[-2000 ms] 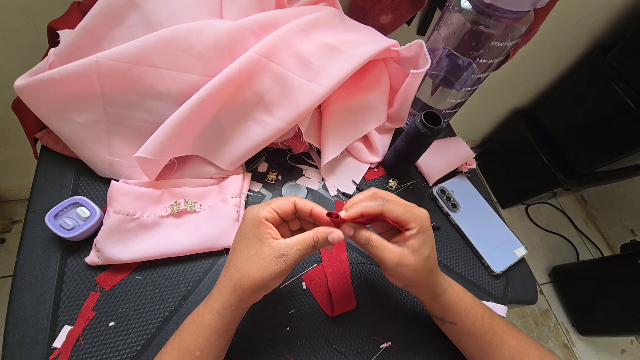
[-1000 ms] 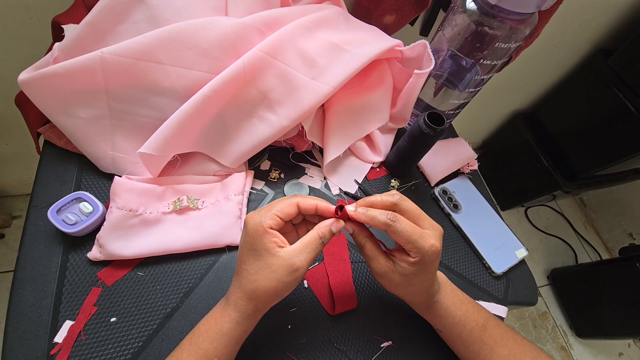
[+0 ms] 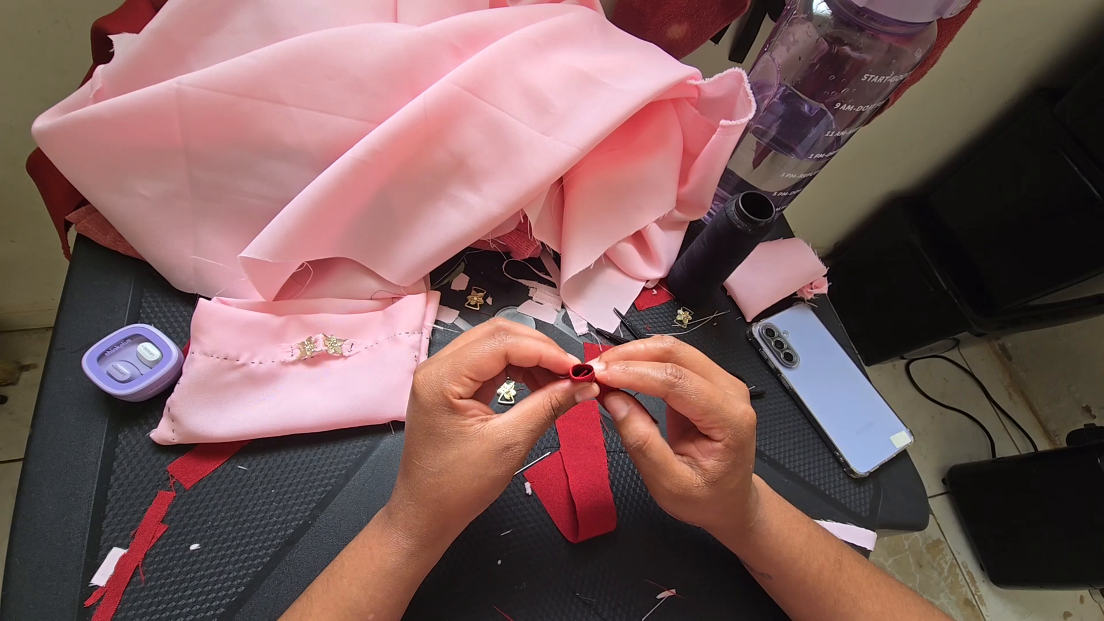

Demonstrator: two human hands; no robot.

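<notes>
My left hand (image 3: 483, 414) and my right hand (image 3: 686, 423) meet at the middle, pinching a small rolled loop of dark red fabric (image 3: 583, 373) between thumbs and fingertips. A folded red fabric strip (image 3: 586, 483) lies just below and behind the loop; whether the two join is hidden by my fingers. Near my left fingers is a gold flower-shaped metal piece (image 3: 506, 392). A needle (image 3: 535, 463) rests beside the strip. Left of my hands lies a stitched pink fabric pouch (image 3: 302, 388) with a gold clasp (image 3: 321, 347) on it.
Large pink fabric (image 3: 388, 147) covers the table's back. At right stand a black thread spool (image 3: 720, 250) and a purple water bottle (image 3: 819, 103), with a smartphone (image 3: 828, 388) nearer. An earbud case (image 3: 132, 362), red scraps (image 3: 138, 552) and dark scissors (image 3: 625, 326) also lie about.
Both hands stay together at the red loop, with small shifts of the fingers. The loop's open end now faces the camera more plainly than two seconds ago.
</notes>
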